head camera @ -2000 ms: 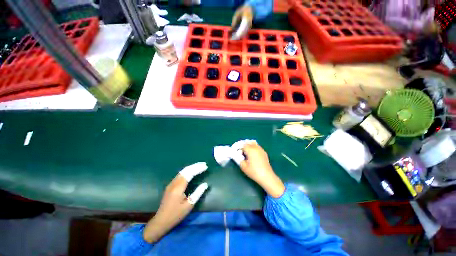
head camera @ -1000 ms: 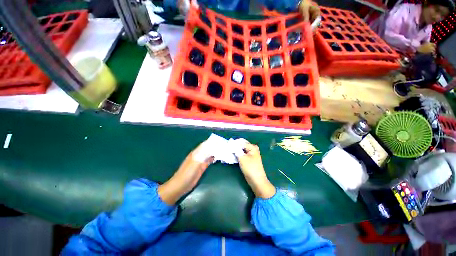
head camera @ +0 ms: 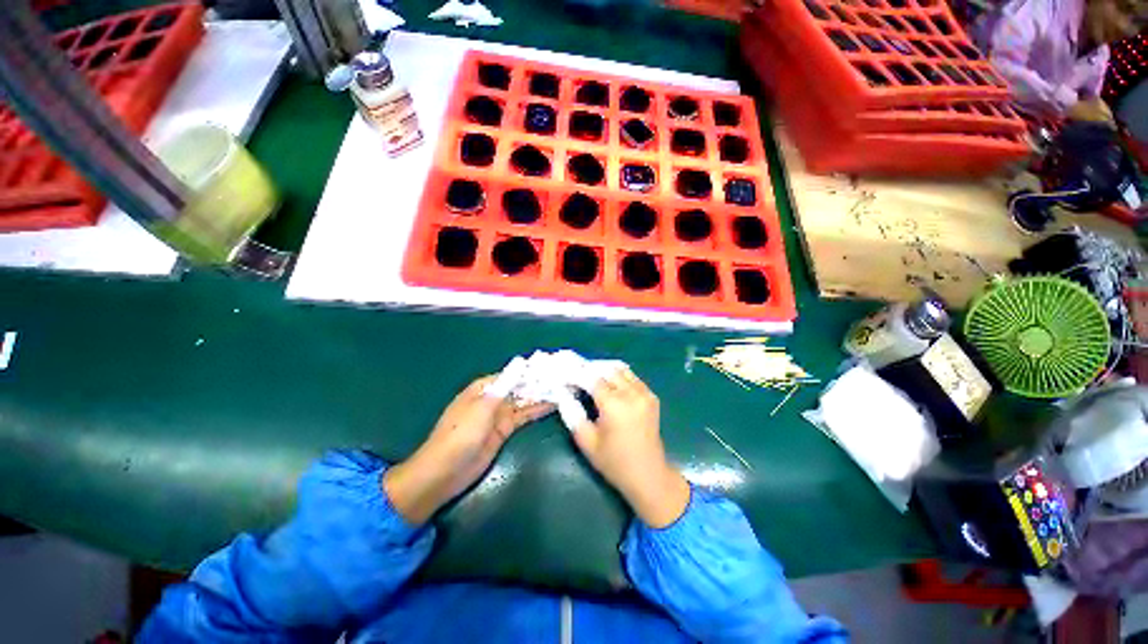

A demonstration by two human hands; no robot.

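My left hand (head camera: 463,440) and my right hand (head camera: 624,430) are close together over the green mat. Both hold a crumpled white cloth (head camera: 548,374) between the fingers. White finger cots cover fingertips and blend with the cloth. A small dark thing shows between the cloth and my right fingers; it is partly hidden, and I cannot tell what it is. Beyond my hands, a red-orange pocket tray (head camera: 609,191) holding dark square watches lies on a white board (head camera: 355,239).
Wooden sticks (head camera: 758,365), a clear bag (head camera: 876,423), a bottle (head camera: 896,330), a green fan (head camera: 1037,337) and a dark box with coloured squares (head camera: 1040,513) are on the right. Stacked red trays (head camera: 881,126) stand at back right; another bottle (head camera: 385,106) and a yellowish cup (head camera: 217,189) are left.
The upper tray, which was lifted by another person's hands, is gone from above the lower one, and the stack at right looks taller. My hands have bunched the white cloth more tightly.
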